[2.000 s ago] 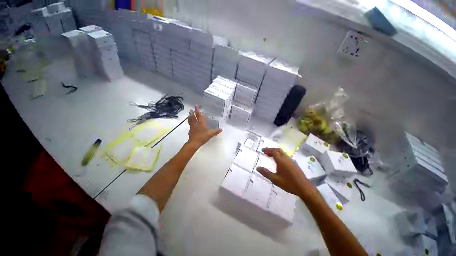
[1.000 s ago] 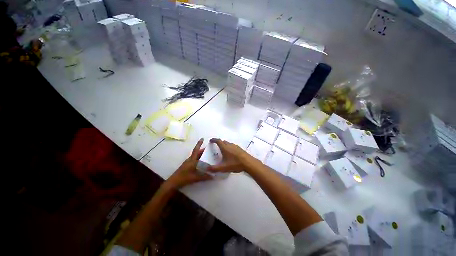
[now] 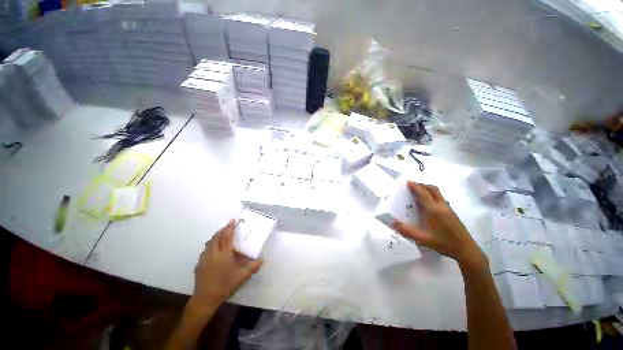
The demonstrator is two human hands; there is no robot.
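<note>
My left hand [image 3: 225, 263] holds a small white retail box [image 3: 254, 232] at the front of the white table, just below the near left corner of a block of white boxes [image 3: 290, 174] set in rows. My right hand [image 3: 427, 219] grips another white box [image 3: 398, 204] by its sides, to the right of that block. A further white box [image 3: 393, 249] stands under and beside it, partly covered. Several loose white boxes [image 3: 355, 152], some with yellow-gold dots, lie behind my right hand.
Stacked white boxes [image 3: 290, 61] line the wall, with a black cylinder [image 3: 317, 80] beside them. Black cables [image 3: 140, 130], yellow-edged sheets [image 3: 128, 200] and a slim yellow-green object [image 3: 62, 214] lie left. Many more boxes [image 3: 519, 256] stand right. Clear plastic [image 3: 300, 321] hangs at the front edge.
The view has turned right. Both hands were around one box; now they are apart. My left hand holds a box near the block, and my right hand has moved right and grips another box.
</note>
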